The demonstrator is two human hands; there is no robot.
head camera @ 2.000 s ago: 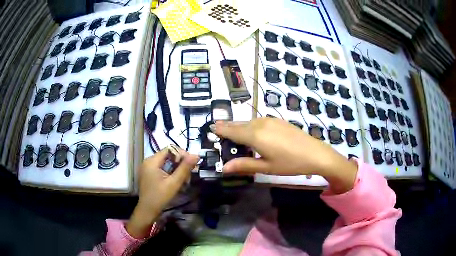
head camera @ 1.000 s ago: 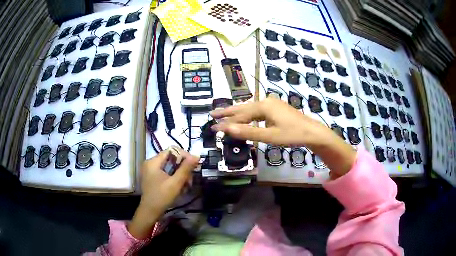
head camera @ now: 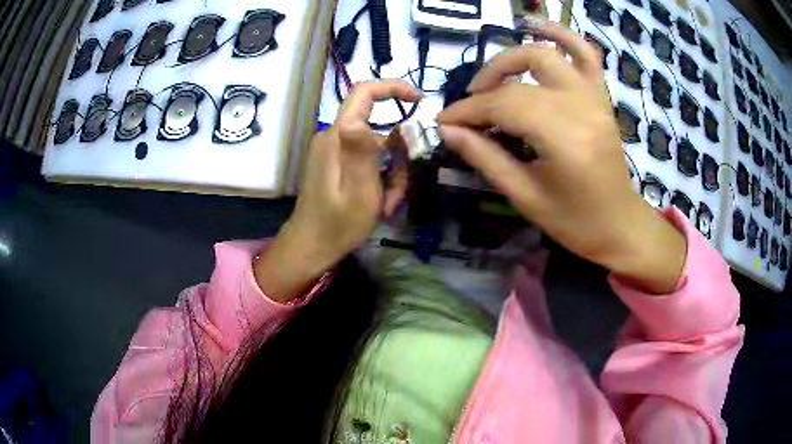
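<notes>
A small whitish piece point(head camera: 419, 139), blurred, is between my two hands above the bench's front edge. My left hand point(head camera: 343, 178) holds it from the left, its index finger raised apart. My right hand point(head camera: 556, 130) pinches at its right side with thumb and index finger, the other fingers spread. The black test fixture point(head camera: 465, 178) is below my right hand, which hides most of it. Whether a wired unit sits in it cannot be seen. A lead from the piece cannot be made out.
A white foam tray point(head camera: 204, 160) with black disc units stands at left, beside a stacked pile point(head camera: 26, 78). More filled trays point(head camera: 722, 178) stand at right. The meter point(head camera: 465, 13) is cut off at the top. A black coiled cable point(head camera: 380, 30) lies left of it.
The view has tilted down and left, so the bench sits higher. My right hand has come off the fixture's top to meet my left hand at the small piece.
</notes>
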